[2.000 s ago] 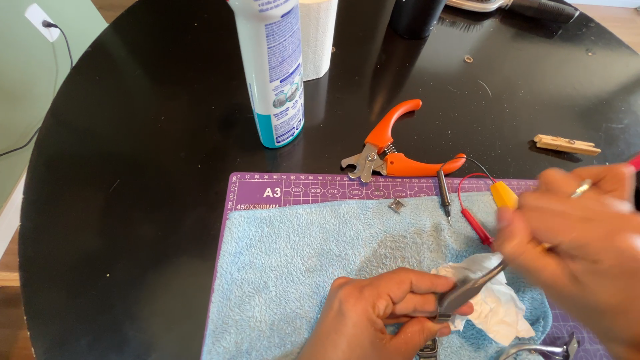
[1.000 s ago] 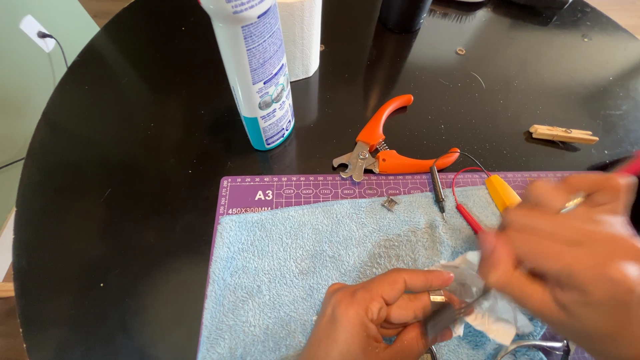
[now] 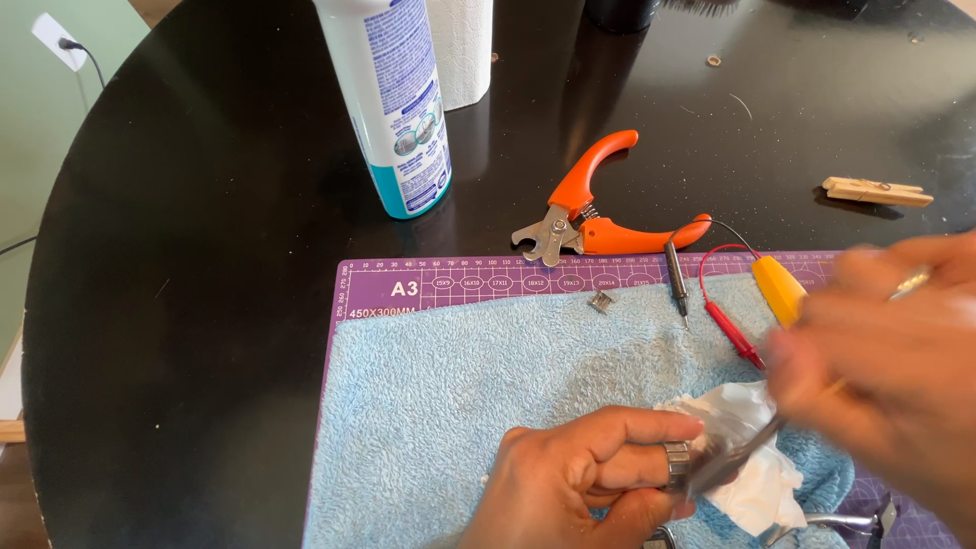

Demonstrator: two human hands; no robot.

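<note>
My left hand [image 3: 602, 480] is above the light blue towel [image 3: 457, 396], its fingers pinching a small metal watch-band piece [image 3: 677, 465]. A blurred dark metal tool [image 3: 736, 461] meets that piece at its right side. My right hand [image 3: 892, 358], also blurred, grips this tool from the right. Crumpled white tissue [image 3: 755, 488] lies on the towel behind the fingers. Part of a watch [image 3: 659, 538] shows below my left hand at the bottom edge. A small metal link [image 3: 601, 302] rests near the towel's upper edge.
Orange-handled nippers [image 3: 560, 221] lie across the edge of the purple cutting mat [image 3: 381, 282]. Black and red test probes [image 3: 733, 335] and a yellow tester [image 3: 778, 290] are beside them. A spray bottle [image 3: 404, 114], a paper roll [image 3: 465, 53], a wooden clothespin [image 3: 877, 192] and metal pliers [image 3: 846, 521] are around.
Both hands stay together over the towel and tissue. The right hand and the dark tool have shifted and are blurred; the left hand keeps its pinch.
</note>
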